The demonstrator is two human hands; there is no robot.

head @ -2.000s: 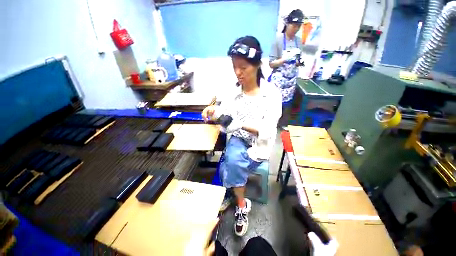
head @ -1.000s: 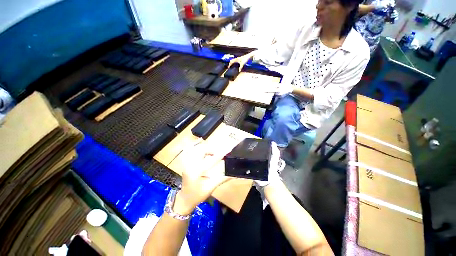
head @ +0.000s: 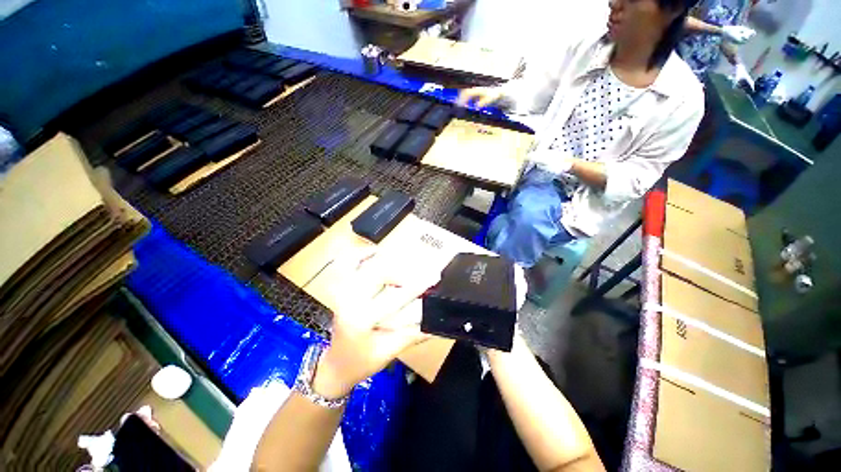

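Note:
A black housing with pale lettering on top is held above my lap, an edge with openings facing me. My right hand, seemingly in a white glove, grips its right side and is mostly hidden behind it. My left hand, bare with a bracelet at the wrist, is beside the housing's left side with fingers spread; whether it touches the housing is unclear. In front, three more housings, one of them here, lie at the far side of a tan cardboard sheet.
Mesh belt with more housings at left. Cardboard stack and dark phone at near left. Blue sheeting along the belt edge. A seated person opposite reaches over the belt. Cardboard-covered bench at right.
The view has turned from the bench to the belt. The held housing came from the bench side to above my lap, then slightly right and down. The seated person's hand has left the housings.

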